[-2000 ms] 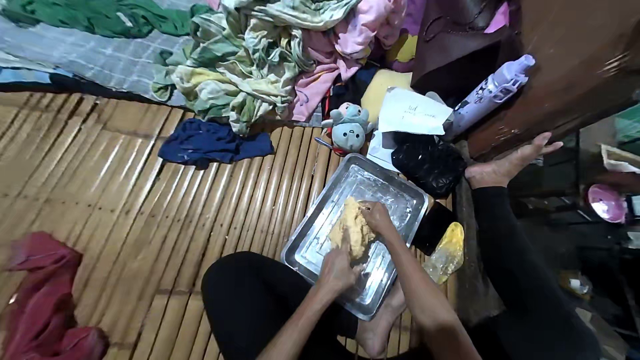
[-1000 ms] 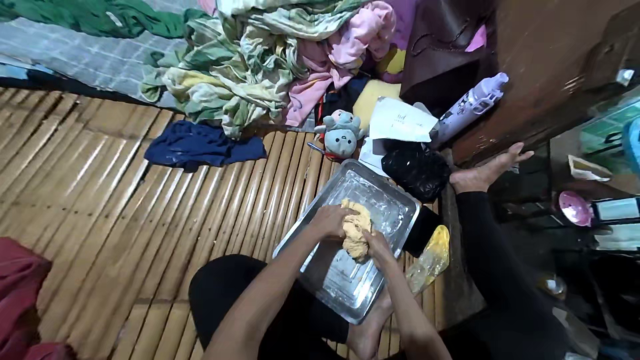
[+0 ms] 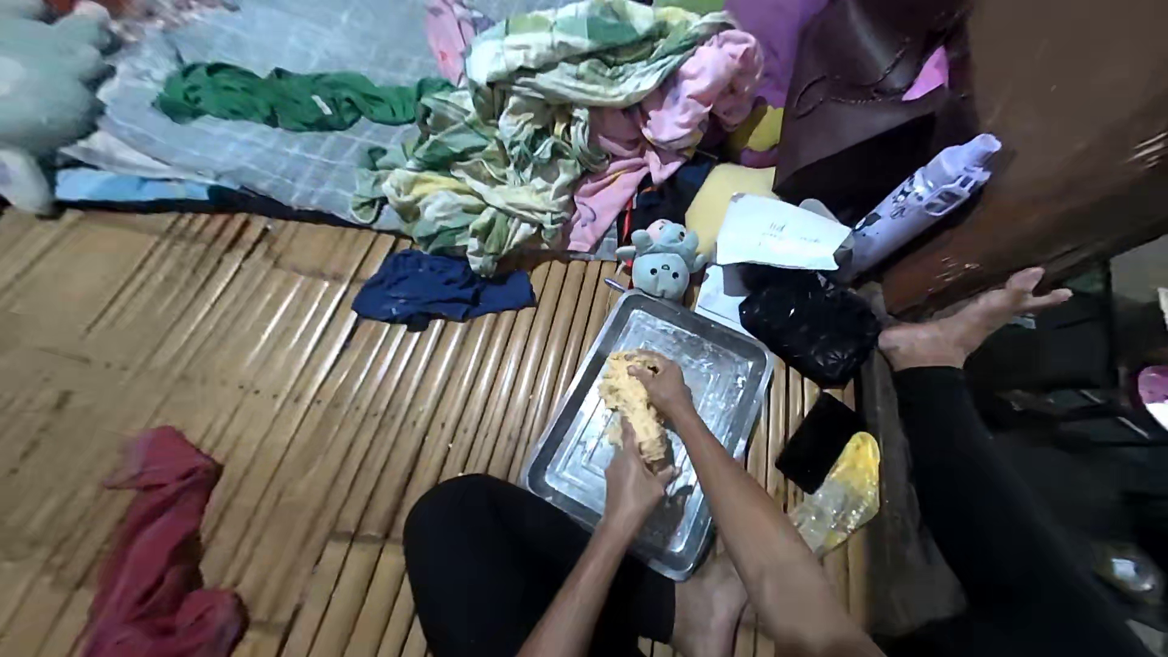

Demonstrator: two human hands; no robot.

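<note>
A rectangular metal tray (image 3: 557, 438) with pale smears inside lies tilted across the view on a bamboo slat floor. A rough, elongated lump of yellowish dough (image 3: 630, 394) rests in it. My right hand (image 3: 662, 383) grips the far end of the dough, its fingers curled over the top. At the near end, my left hand (image 3: 634, 479) holds the dough, with its thumb side against it. Parts of both hands' fingers are hidden by the dough.
A small plush toy (image 3: 662, 265) and a black plastic bag (image 3: 808, 324) sit beyond the tray. At its right are a black flat object (image 3: 819, 443) and a yellow-stained clear plastic bag (image 3: 844, 484). A navy cloth (image 3: 438, 290) and red cloth (image 3: 164, 547) lie left; a purple bottle (image 3: 922, 205) leans right.
One second ago both hands were close together on a more compact lump. Now they are farther apart along the dough, which looks longer.
</note>
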